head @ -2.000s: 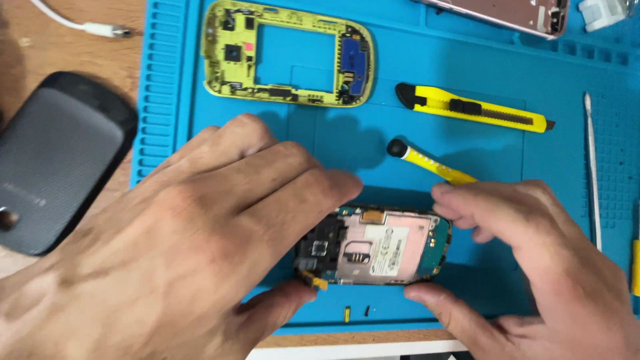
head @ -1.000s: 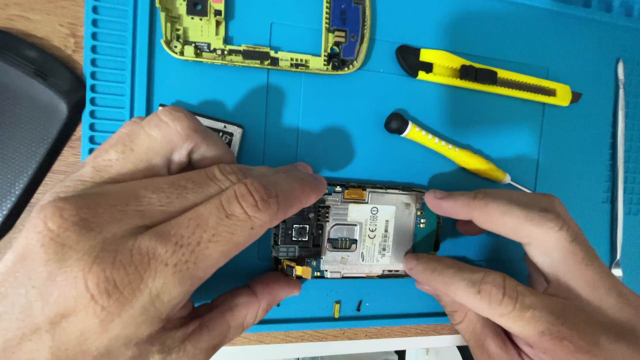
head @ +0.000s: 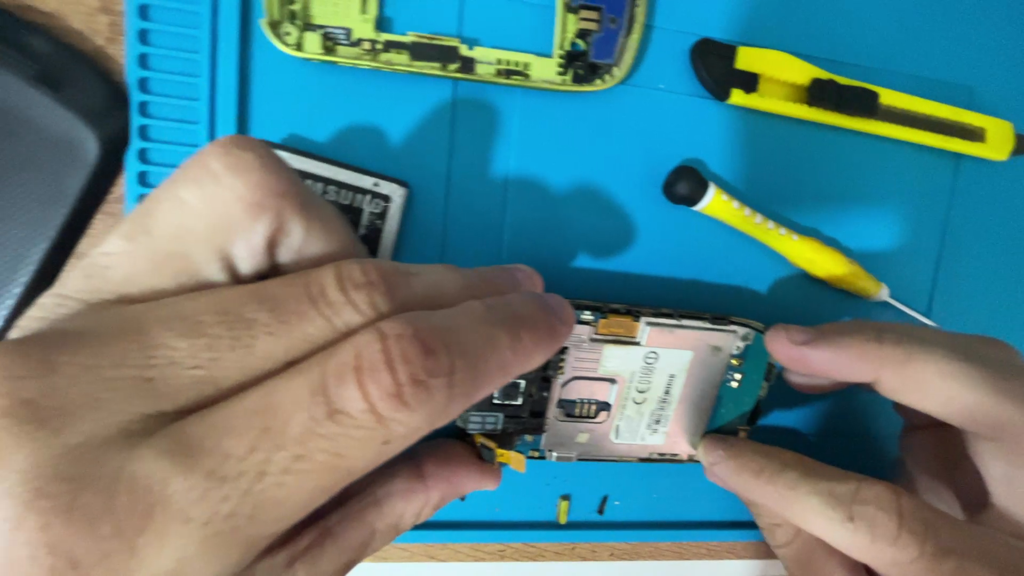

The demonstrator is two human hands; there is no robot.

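Note:
An opened mobile phone's inner assembly point(head: 632, 392) lies between my hands, with a metal shield, a printed label, a green board end and an orange flex connector point(head: 510, 458) at its lower left corner. My left hand point(head: 320, 384) covers the phone's left end, two fingers along the top edge and the thumb at the lower corner. With thumb and forefinger, my right hand point(head: 864, 432) grips the right end. A phone battery point(head: 392, 200) is partly hidden behind my left hand. Just below the phone are a small yellow part point(head: 564, 509) and a small black part point(head: 602, 505).
A yellow-green phone mid-frame point(head: 496, 72) lies at the top of the blue work mat point(head: 544, 192). To the right are a yellow utility knife point(head: 864, 100) and a yellow precision screwdriver point(head: 784, 236). A dark phone back cover or case point(head: 48, 152) rests on the wood at left.
The view has come closer and shifted. My left hand has uncovered part of the battery, which was hidden two seconds ago. Both hands stay on the phone assembly.

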